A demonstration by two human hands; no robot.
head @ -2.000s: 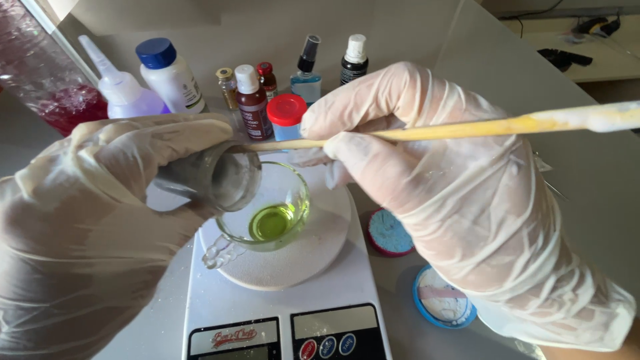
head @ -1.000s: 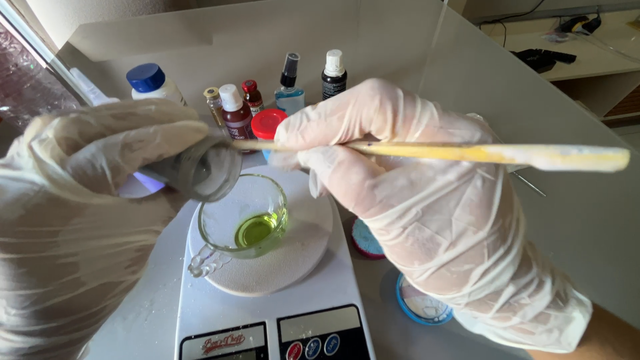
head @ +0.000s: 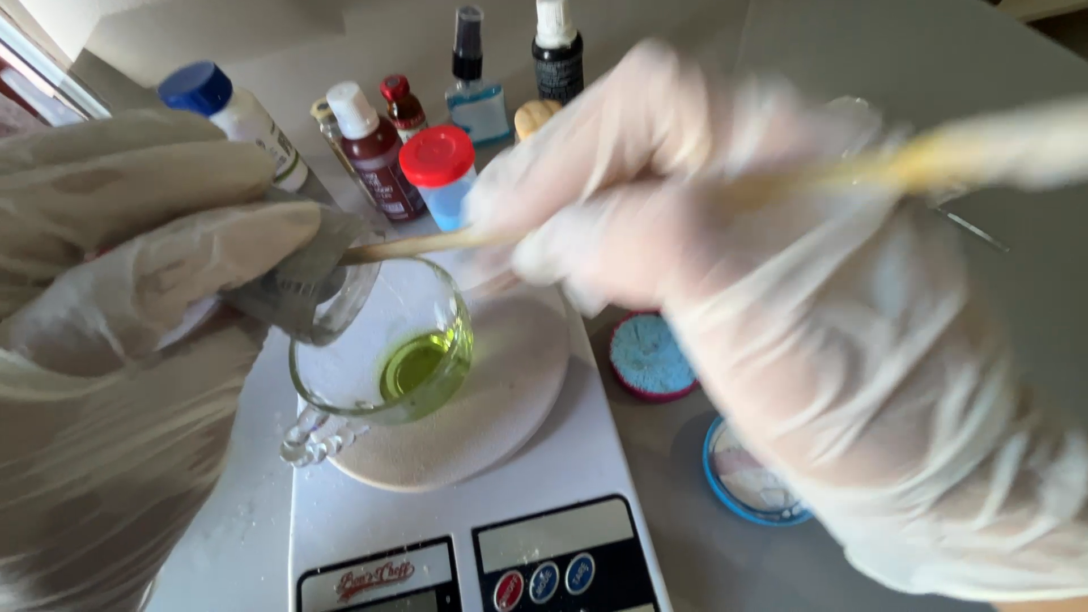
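My left hand [head: 161, 238], in a thin whitish glove, holds a small clear container [head: 319, 289] tipped over the left rim of a glass cup [head: 382, 404]. My right hand [head: 629, 195], gloved too and partly blurred, grips a wooden stick [head: 416, 246] whose thin tip reaches into the container's mouth. The stick's thick end, smeared white, points to the right. Yellow-green liquid [head: 416, 365] lies in the bottom of the cup, which stands on the round plate of a white kitchen scale [head: 552, 467]. What the container holds is hard to make out.
Behind the scale stand a blue-capped white bottle [head: 255, 127], a red-lidded jar [head: 438, 161], a white-capped dark red bottle [head: 374, 153], a spray bottle [head: 478, 106] and a black bottle [head: 557, 64]. Right of the scale lie a pink-rimmed lid [head: 650, 353] and a blue-rimmed lid [head: 752, 476].
The view has come nearer to the scale. The container stays tipped at the cup's left rim, and the stick, level a second ago, now slants up to the right.
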